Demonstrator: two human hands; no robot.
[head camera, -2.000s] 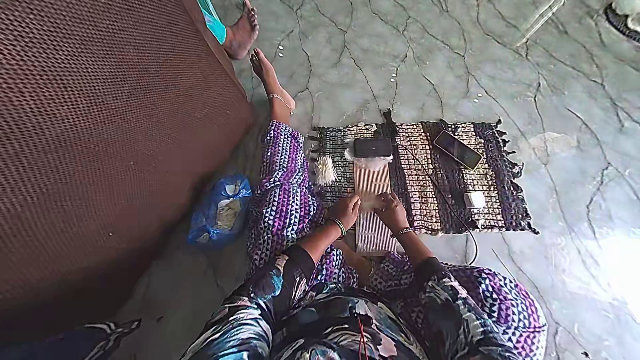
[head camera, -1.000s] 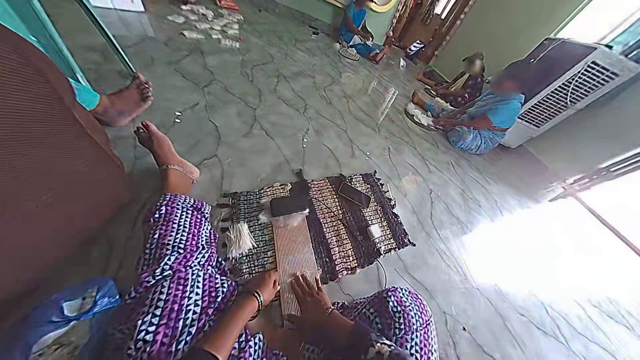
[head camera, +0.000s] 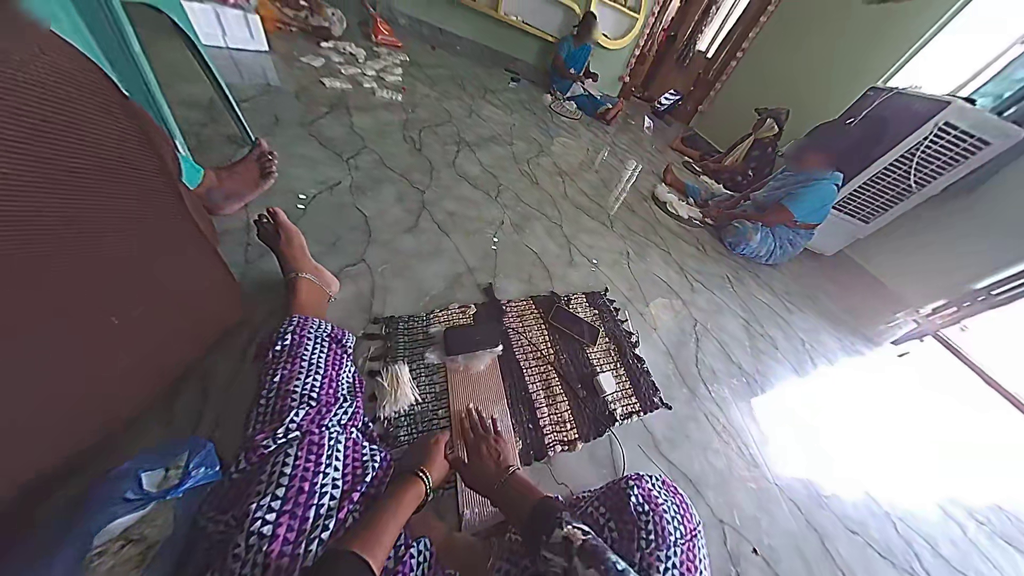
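A narrow ridged board (head camera: 480, 392) lies lengthwise toward me, its far part on a striped woven mat (head camera: 544, 360). My right hand (head camera: 486, 454) rests flat on the board with its fingers spread. Beside it, at the board's left edge, my left hand (head camera: 432, 458) has its fingers curled; whether it holds something small cannot be told. At the board's far end a dark box-like object (head camera: 472, 339) sits on crumpled clear plastic (head camera: 472, 360). To the left lies a bundle of thin white sticks (head camera: 397, 389).
A phone (head camera: 574, 324) and a small white block (head camera: 606, 383) with a dark cord lie on the mat. A blue plastic bag (head camera: 152, 496) stands at lower left. Another person's foot (head camera: 240, 180) is beside a teal chair (head camera: 168, 88). Several people sit farther off, near an air cooler (head camera: 904, 168).
The view has swung up and to the right, showing more of the room. My right hand, pinched near the board two seconds ago, now lies flatter on it.
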